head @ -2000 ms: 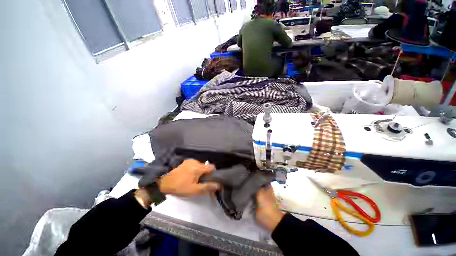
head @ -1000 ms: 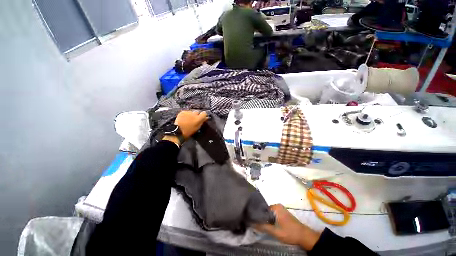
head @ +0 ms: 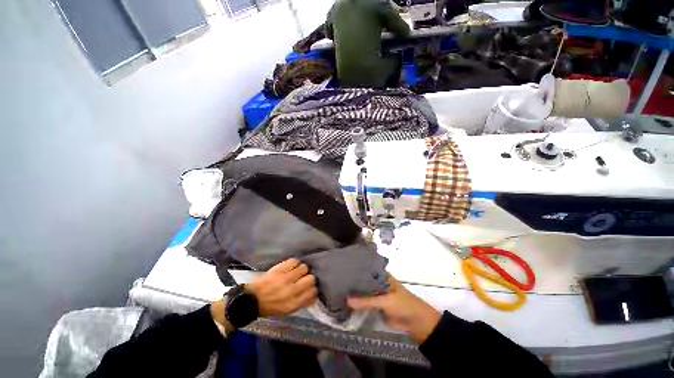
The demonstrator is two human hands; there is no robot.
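Observation:
A dark grey garment (head: 270, 221) lies left of the needle area, with a darker band across it bearing two small round light dots. My left hand (head: 284, 288), with a black watch on the wrist, holds the cloth near the table's front edge. My right hand (head: 395, 304) pinches a small grey section (head: 346, 277) of the garment between thumb and fingers, in front of the presser foot (head: 386, 230). A bit of whitish cloth shows under that section. The presser foot stands just behind and right of the cloth.
The white sewing machine (head: 491, 173) stands right, a checked cloth (head: 445, 181) draped on it. Red and orange scissors (head: 502, 277) and a black phone (head: 625, 298) lie at right. Behind are striped cloth (head: 347, 122), a thread cone (head: 591, 98) and a person in green (head: 363, 40).
My left hand has come from the garment's far side to its front edge. The garment now lies spread, dark band running diagonally. My right hand has moved slightly left and up with its section.

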